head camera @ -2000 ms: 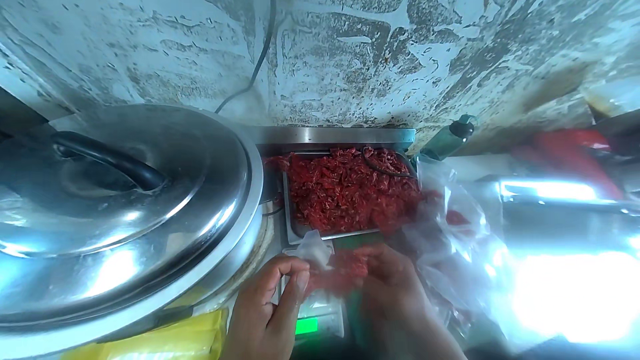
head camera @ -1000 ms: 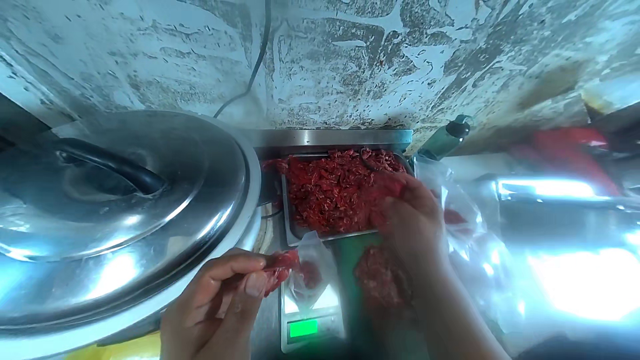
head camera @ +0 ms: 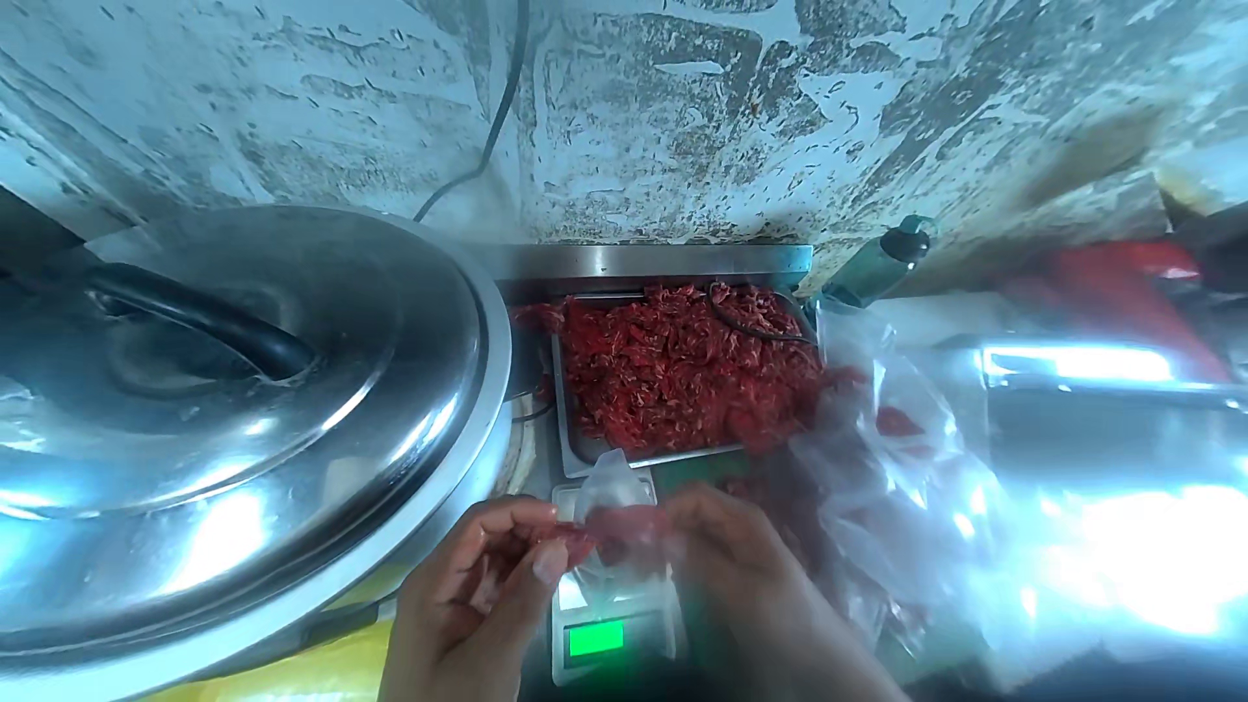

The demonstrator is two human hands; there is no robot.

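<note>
A metal tray (head camera: 565, 429) heaped with shredded raw red meat (head camera: 673, 370) stands against the wall. In front of it is a small digital scale (head camera: 614, 634) with a lit green display, and a clear plastic bag (head camera: 609, 483) sits over its platform. My left hand (head camera: 487, 585), left of the bag, pinches a piece of raw meat (head camera: 575, 544) between thumb and fingers. Close beside it on the right, my right hand (head camera: 731, 546) is blurred, with blurred red meat (head camera: 629, 526) at its fingertips. Part of the scale is hidden under the bag and meat.
A large pot with a metal lid (head camera: 409, 292) and black handle fills the left. Clear plastic bags (head camera: 907, 487) lie right of the tray, beside a shiny metal surface (head camera: 1102, 468). A green bottle (head camera: 873, 263) leans near the wall. Yellow plastic (head camera: 322, 668) shows at bottom left.
My right hand was over the meat tray a second ago and is now back beside my left hand. My left hand has moved nearer the scale, still pinching meat.
</note>
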